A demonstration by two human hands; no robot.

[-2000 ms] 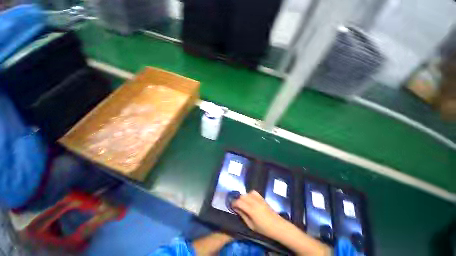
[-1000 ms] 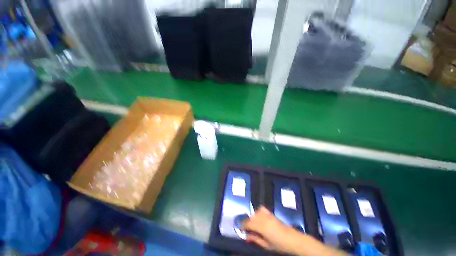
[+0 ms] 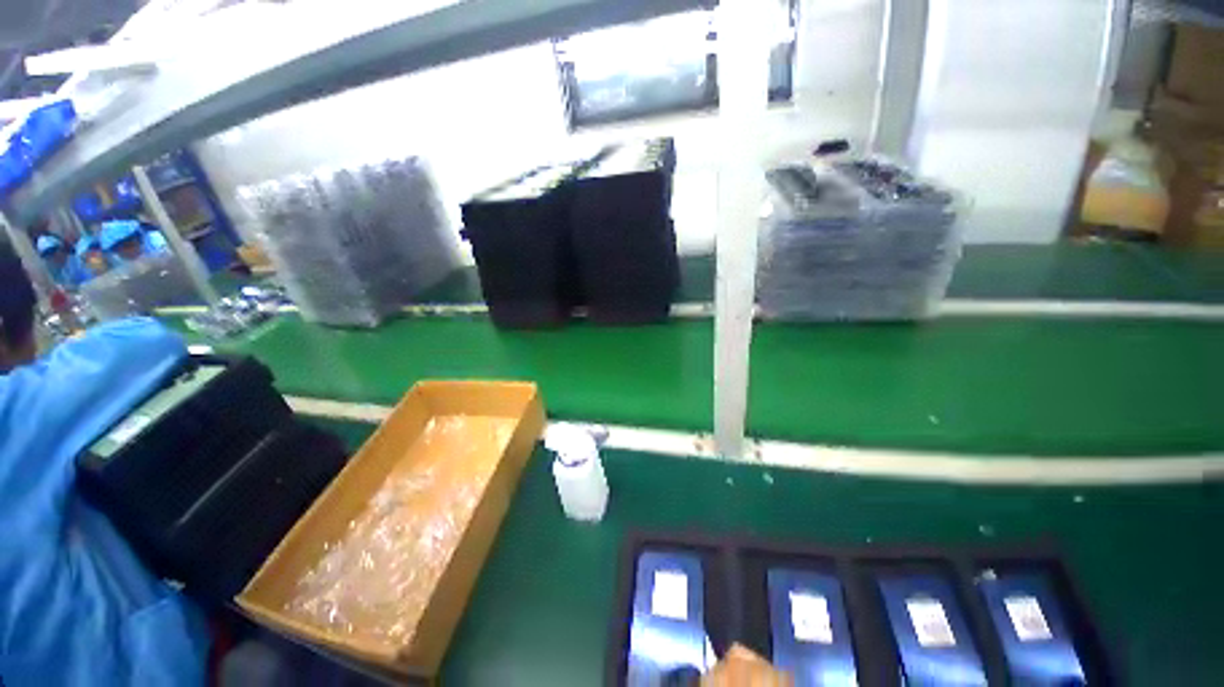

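A black foam tray lies at the bottom right, cut off by the lower edge. It holds several glossy dark blue phones or back covers, each with a white label. At the leftmost phone, a dark round part just shows at the picture's bottom edge. Only part of one hand, which I take for my right hand, shows beside it, cut off by the edge; its fingertips and anything in them are hidden. My left hand is out of the picture.
A brown cardboard box with crinkled clear plastic is at left. A white bottle stands behind the tray. A person in blue and black trays are far left. A pale post rises behind.
The view has tilted up, so the tray and my right hand sit lower and are cut off. More of the background stacks shows. The phones remain in the tray.
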